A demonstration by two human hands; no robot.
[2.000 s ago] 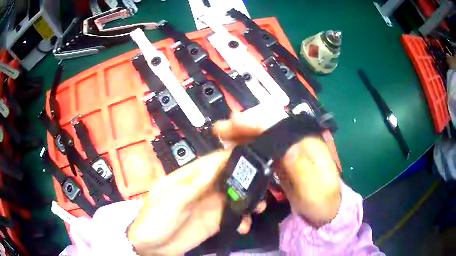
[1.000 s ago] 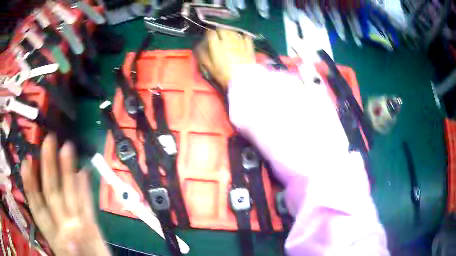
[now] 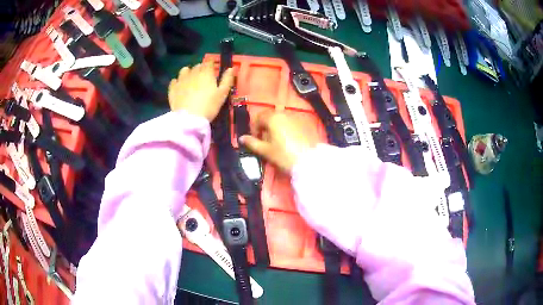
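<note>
Black smartwatches lie face down across the red compartment tray [image 3: 268,74], among them one at the upper middle [image 3: 305,83] and one at the lower left [image 3: 235,231]. White watches lie among them, one at the centre right [image 3: 350,89] and one at the lower left corner [image 3: 192,224]. My left hand [image 3: 196,92] is at the tray's upper left edge, with its thumb at a black strap; its grip is unclear. My right hand [image 3: 286,140] is over the middle left compartments, slightly blurred, fingers apart, beside a black watch with a bright case [image 3: 250,168]. I see nothing in it.
More watches with white, black and green straps crowd a red tray [image 3: 74,95] on the left. A metal and pinkish strap holder [image 3: 306,24] lies beyond the tray. A cream dispenser bottle [image 3: 485,153] stands right, with a black watch [image 3: 511,238] near it. A blue bin [image 3: 485,59] is far right.
My left hand has moved right from the far left onto the tray's edge. My right hand has drawn back from the far edge towards the left compartments, uncovering a black watch at the upper middle.
</note>
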